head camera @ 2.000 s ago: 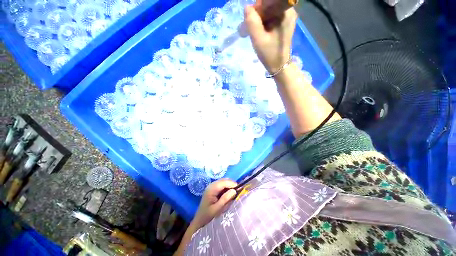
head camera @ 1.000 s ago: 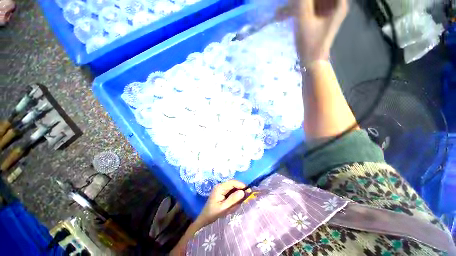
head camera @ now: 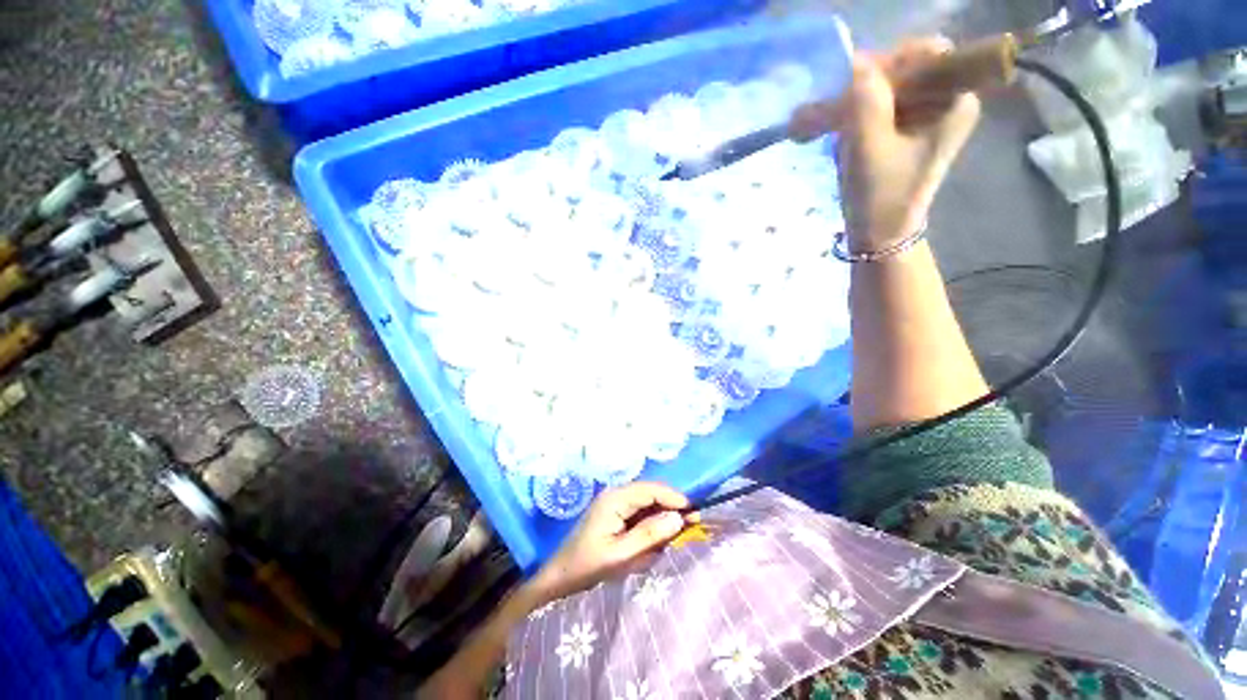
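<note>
My right hand (head camera: pixel 896 151) is closed around the wooden handle of a soldering iron (head camera: pixel 739 148), above the far right part of a blue tray (head camera: pixel 410 397). The iron's dark tip points left, at or just over the clear ribbed discs (head camera: pixel 547 301) packed in rows. Glare hides many discs; whether the tip touches one I cannot tell. My left hand (head camera: pixel 622 536) holds the black power cord (head camera: pixel 1094 294) by the tray's near edge, over the apron. The cord loops from the handle's end around my right forearm.
A second blue tray (head camera: pixel 274 89) of discs stands beyond. On the speckled table lie a loose clear disc (head camera: pixel 280 395), tools at a dark block (head camera: pixel 153 260), a spare iron (head camera: pixel 205 509) and a power strip (head camera: pixel 164 622). A black fan and clear plastic are at right.
The view has shifted, so the trays sit farther right. My right hand and the iron have moved right in the picture, and the whole handle now shows. My left hand still holds the cord.
</note>
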